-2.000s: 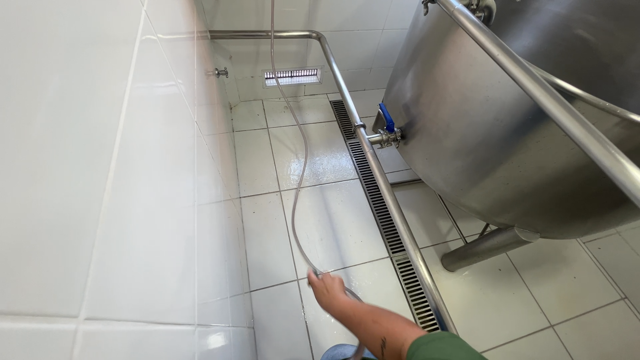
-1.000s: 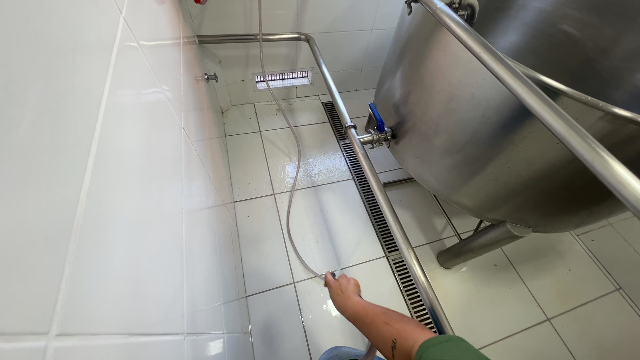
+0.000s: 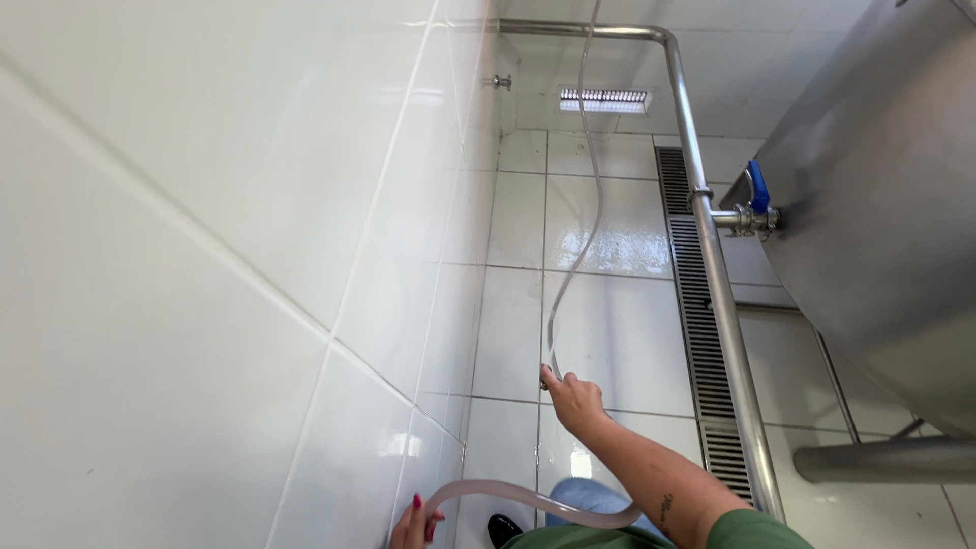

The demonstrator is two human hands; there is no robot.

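My right hand (image 3: 577,402) is closed around a thin translucent hose (image 3: 598,198) above the tiled floor, with a small metal fitting (image 3: 544,379) by the fingers. From that hand the thin hose curves away and up past the far wall. At the bottom edge, beside the left wall, my left hand (image 3: 415,526) has its fingers around a thicker-looking pinkish translucent hose section (image 3: 526,496). This section bends across in front of me and passes out of sight behind my right forearm. Whether the two sections are one hose cannot be told.
A steel pipe rail (image 3: 724,293) runs beside a slotted floor drain (image 3: 700,328). Right of it stands a large steel tank (image 3: 884,206) with a blue-handled valve (image 3: 757,187). A white tiled wall (image 3: 229,305) is close on the left. Some floor tiles (image 3: 610,248) look wet.
My left hand and the thicker-looking hose section have come into view at the bottom. My right hand stays on the thin hose. The view has shifted toward the left wall.
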